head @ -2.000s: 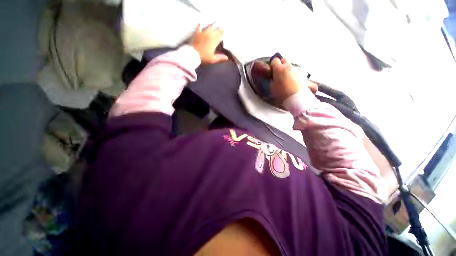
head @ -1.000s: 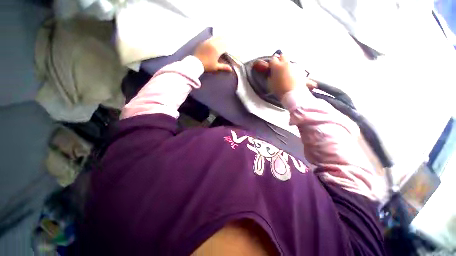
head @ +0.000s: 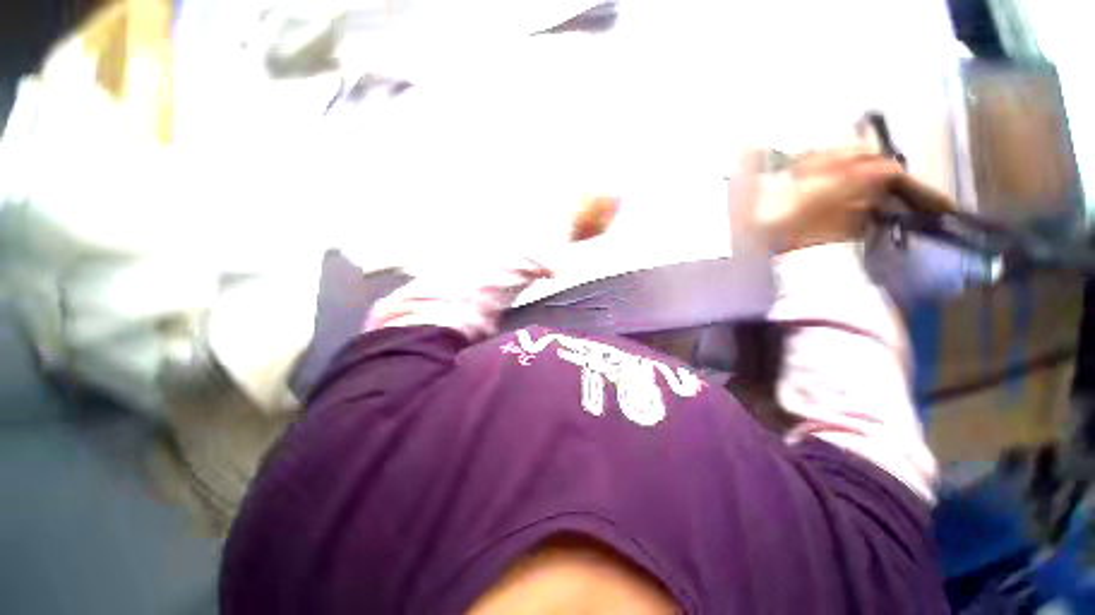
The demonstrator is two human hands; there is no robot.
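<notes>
My right hand point(head: 829, 198) is blurred at the right end of the table, closed around the steam iron point(head: 891, 198), which shows only as a dark, smeared shape with its hose running right. My left hand point(head: 594, 219) is mostly lost in glare near the table's front edge; only a small part of it shows, and what its fingers do cannot be told. White cloth point(head: 624, 246) lies around it, overexposed, so its edges are hard to see. The lavender-grey table cover point(head: 672, 298) shows along the near edge.
A heap of white-beige cloth point(head: 108, 312) hangs at the left table edge. Cardboard boxes with blue tape point(head: 1003, 342) stand beside the table at right. Another brown box point(head: 1021, 138) is at the far right. Blue material point(head: 985, 529) lies low at right.
The view has swung, bringing the boxes at right into sight. My right hand has moved the iron rightward, away from my left hand, to the table's right end.
</notes>
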